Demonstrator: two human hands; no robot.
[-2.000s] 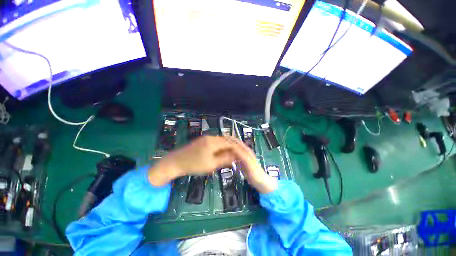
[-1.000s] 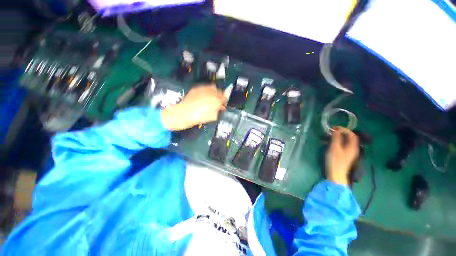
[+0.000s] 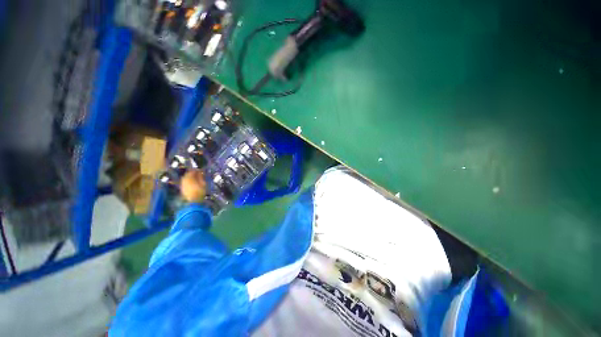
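Note:
A clear blister tray (image 3: pixel 232 146) filled with small black handheld devices with white labels is low at the left, below the bench edge, over a blue stool or rack. My left hand (image 3: pixel 193 186) is at the tray's lower left edge. It is small and blurred, and its fingers cannot be made out. My right hand is not in view.
The green bench top (image 3: pixel 422 99) fills the upper right. A black barcode scanner (image 3: pixel 306 36) with a looped cord lies on it. Another filled tray (image 3: pixel 198 29) is at the top left. A blue frame (image 3: pixel 99 131) and cardboard boxes (image 3: pixel 142 164) stand at the left. Blue plastic (image 3: pixel 280 171) shows beside the tray.
The view has swung left and down, away from the monitors. The filled tray from the bench is out of view. My left hand has moved from it to the lower tray; my right hand has left the picture.

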